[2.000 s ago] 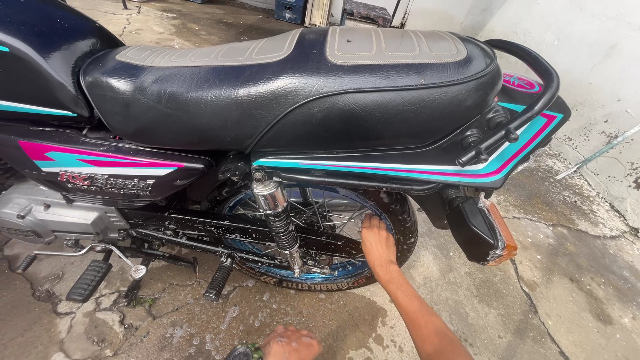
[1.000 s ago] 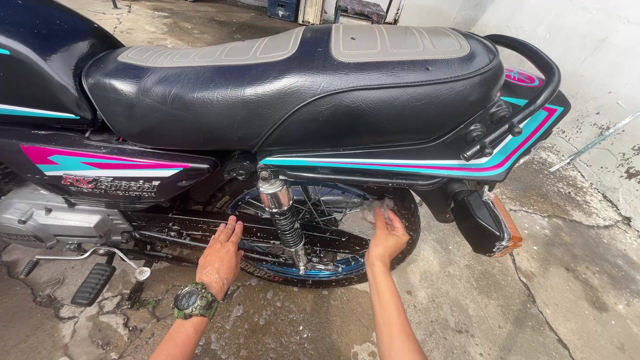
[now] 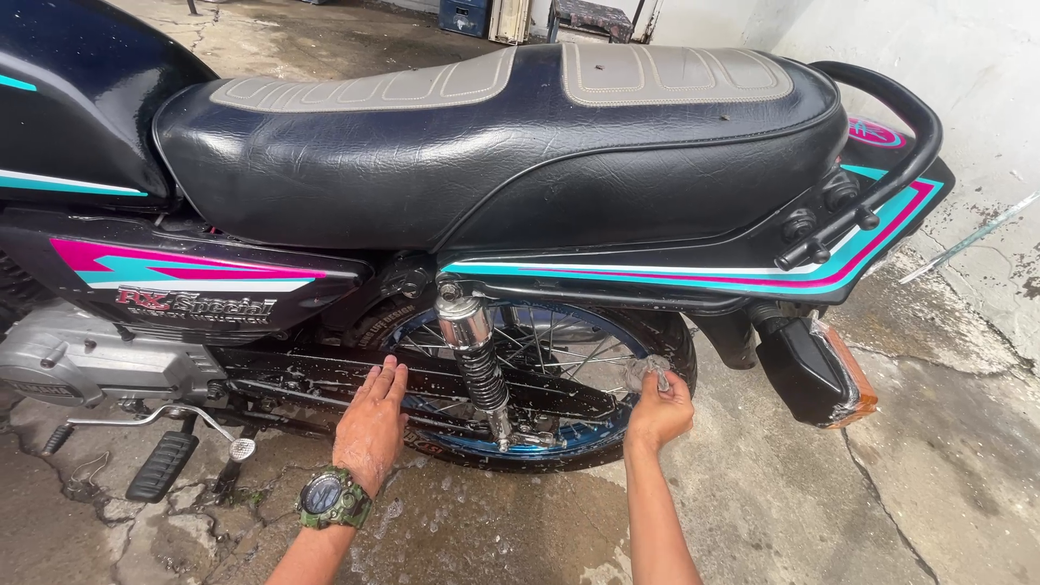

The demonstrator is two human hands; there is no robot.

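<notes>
A black Yamaha motorcycle's seat (image 3: 504, 179) spans the view above its rear wheel (image 3: 561, 467), which has a blue rim and wire spokes. My left hand (image 3: 374, 422), with a camouflage wristwatch (image 3: 333, 497) on its wrist, rests fingers extended against the black chain guard (image 3: 309, 370), which is wet and flecked with foam. In my right hand (image 3: 662, 410) is a crumpled greyish cloth or pad (image 3: 646, 372), pinched at the right side of the rim and tyre. Between both hands stands the chrome shock absorber (image 3: 479, 366). The fingertips of my right hand are partly hidden by the cloth.
A kick lever (image 3: 154, 418) and a rubber footpeg (image 3: 162, 467) jut out at lower left. The rear turn signal (image 3: 812, 374) projects right of my right hand. Cracked, wet concrete (image 3: 487, 520) lies below. A white wall (image 3: 975, 146) and a blue crate (image 3: 464, 16) are behind.
My left hand has come up from the bottom edge, where it was two seconds ago, to the chain guard. My right hand has moved a little rightward along the wheel.
</notes>
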